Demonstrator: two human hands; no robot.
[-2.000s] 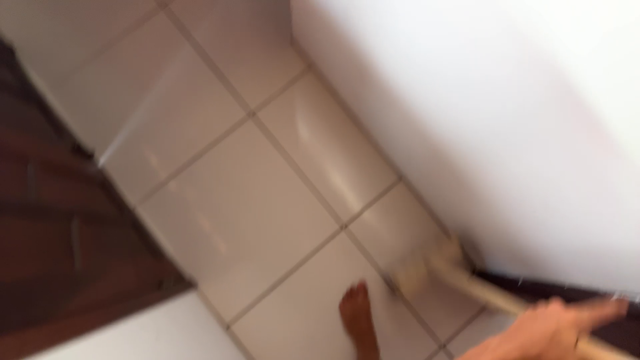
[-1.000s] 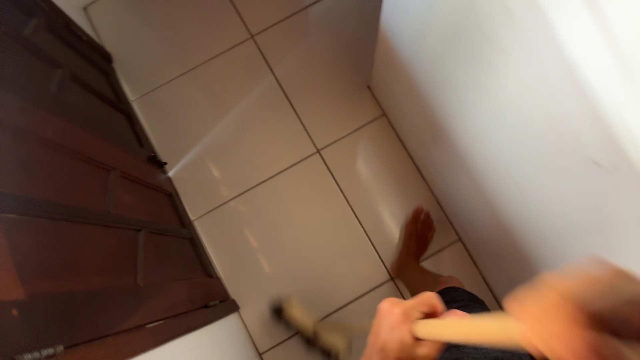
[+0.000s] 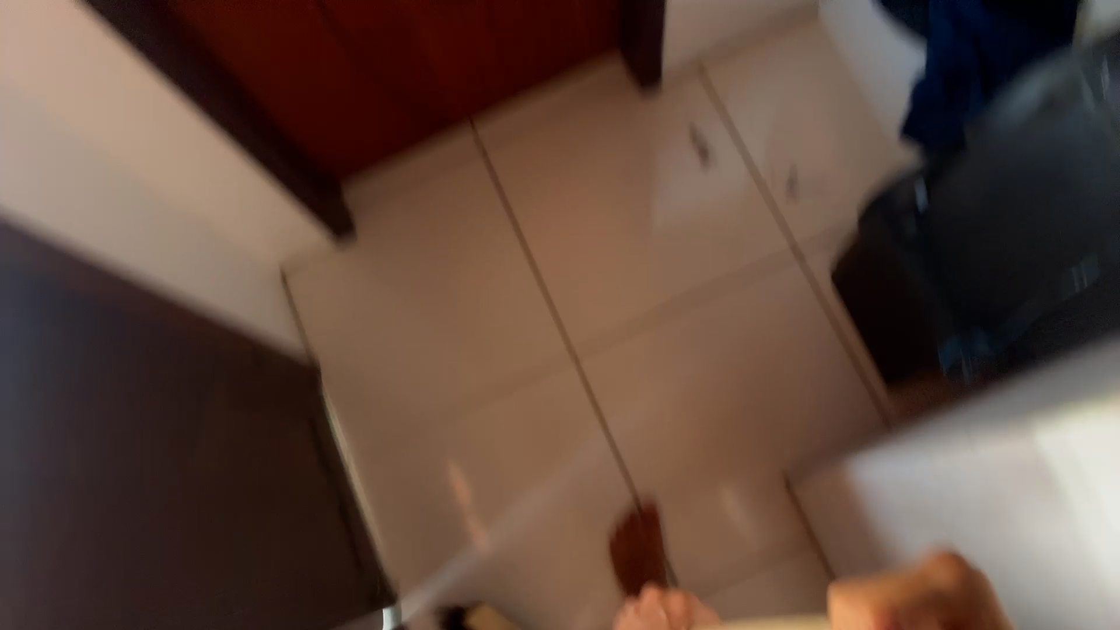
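Observation:
At the bottom edge, my left hand (image 3: 663, 608) is closed around a pale wooden handle (image 3: 774, 623), most of which is cut off by the frame. To its right, my right hand (image 3: 917, 597) grips the same handle; both hands are blurred. A broom head (image 3: 481, 618), pale with dark bristles, shows partly at the bottom edge, left of my left hand, low over or on the tiled floor (image 3: 542, 350). The join between handle and head is out of view. My bare foot (image 3: 639, 547) stands on the tiles just beyond my left hand.
A reddish-brown wooden door (image 3: 420, 70) with a dark frame stands ahead. Another dark door or panel (image 3: 157, 437) is at the left. Black bulky items (image 3: 1006, 210) and dark blue cloth (image 3: 954, 79) are at the right, beyond a white wall corner (image 3: 980, 472).
The view has swung and moved forward, bringing the reddish door and black items into sight. Both hands remain on the handle. The broom head, near the right wall two seconds ago, is now toward the left.

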